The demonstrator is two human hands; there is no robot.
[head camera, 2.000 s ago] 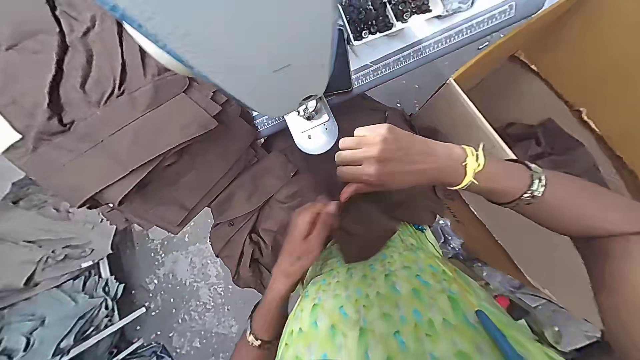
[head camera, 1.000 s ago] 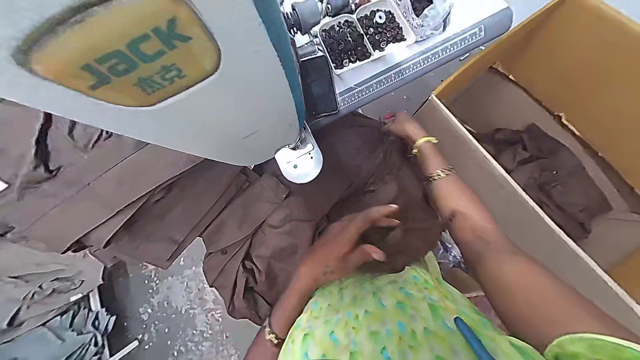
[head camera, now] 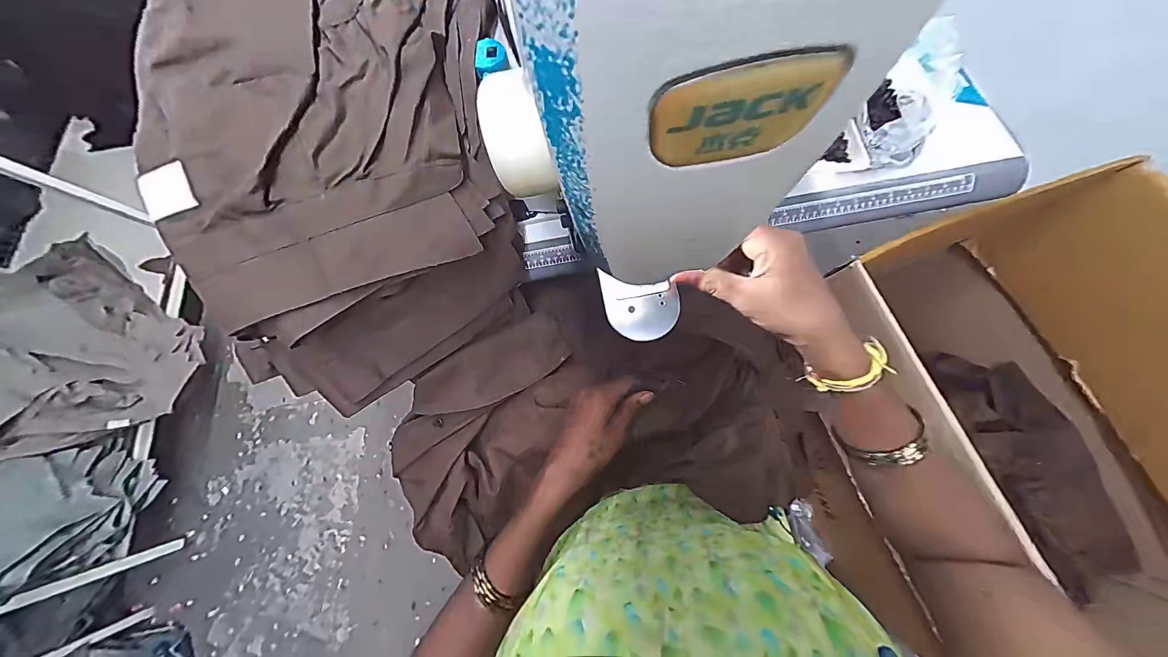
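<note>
A Jack sewing machine (head camera: 693, 210) fills the upper middle, its rounded metal guard (head camera: 642, 313) low over a dark brown garment (head camera: 493, 438). The garment drapes over the machine's front edge and my lap. My right hand (head camera: 776, 287) is just right of the guard, thumb and fingers near the machine head; what lies between its fingertips is hidden. Resting on the garment below the guard is my left hand (head camera: 598, 424), fingers bent and partly in the folds; whether they pinch cloth is unclear.
Folded brown garments (head camera: 365, 265) are piled at upper left. A cardboard box (head camera: 1049, 237) holding brown cloth (head camera: 1031, 456) stands at right. Grey garments (head camera: 82, 356) lie by a metal rack (head camera: 91, 575) at left. A clear plastic bag (head camera: 899, 119) sits on the machine bed (head camera: 912, 187).
My right hand has moved from the garment's far right edge to beside the guard. My left hand remains on the garment. The view has shifted noticeably.
</note>
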